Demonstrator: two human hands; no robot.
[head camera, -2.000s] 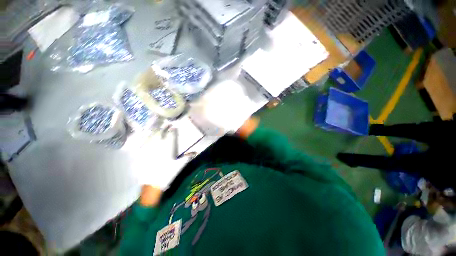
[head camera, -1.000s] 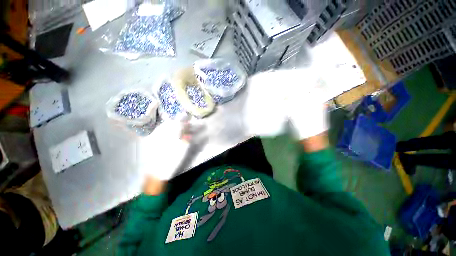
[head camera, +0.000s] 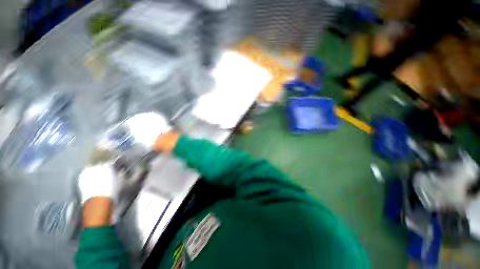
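The view is strongly blurred. My left hand (head camera: 97, 181), in a white glove, is over the row of open fastener bags, beside the yellowish-rimmed bag (head camera: 101, 155). My right hand (head camera: 148, 130), also gloved in white, is at an open clear bag of fasteners (head camera: 121, 138). The fingers of both hands are glaring or blurred, so their grip is hidden. Another fastener bag (head camera: 52, 216) lies at the lower left. A bright sheet-metal panel (head camera: 150, 211) lies at the table edge in front of my body.
A large fastener bag (head camera: 50, 131) lies at the left. Blurred stacked panels (head camera: 147, 60) stand farther back. A glaring white panel (head camera: 234, 88) is on the right side. Blue bins (head camera: 311, 114) are on the green floor, with dark machine legs or bars behind them.
The view has swung to the right. Both hands have moved to the fastener bags; my right hand has come away from the bright panels at the right.
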